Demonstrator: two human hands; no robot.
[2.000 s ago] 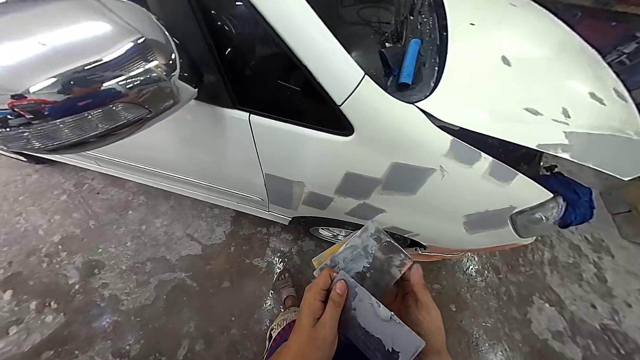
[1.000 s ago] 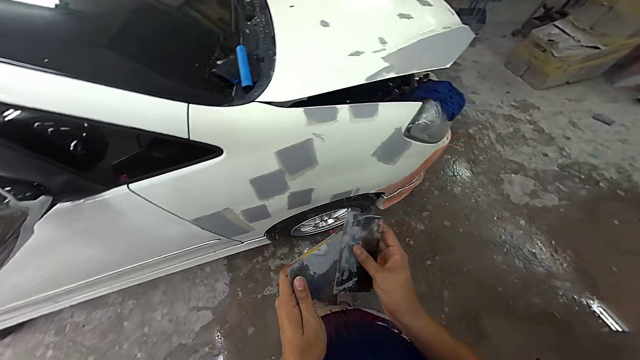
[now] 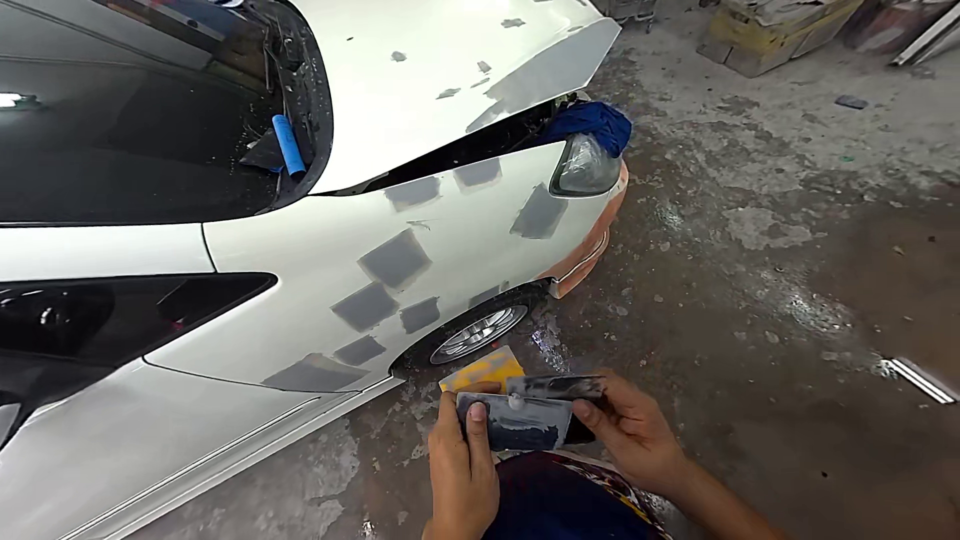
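Note:
My left hand (image 3: 469, 457) grips a dark putty spreader (image 3: 525, 424) smeared with grey filler, thumb on its face. Behind it a yellow spreader (image 3: 487, 369), also smeared, sticks out from the same hand. Another dark spreader (image 3: 556, 386) is pinched in my right hand (image 3: 637, 431); its lower edge meets the top of the left one, with a small grey lump of putty (image 3: 516, 401) between them. Beyond my hands is the white car's front fender (image 3: 300, 255), with several grey filler patches (image 3: 395, 259) on it.
The front wheel (image 3: 480, 334) lies just beyond the spreaders. A blue cloth (image 3: 596, 124) hangs by the headlight (image 3: 589, 166). Near the windshield's base rests a blue cylindrical thing (image 3: 288, 145). A worn cardboard box (image 3: 776, 37) stands on the stained concrete floor (image 3: 750, 315).
The view has swung toward the car's front. Both hands still hold the spreaders; the right one's spreader has gone from steeply upright to nearly level across the top of the left one's.

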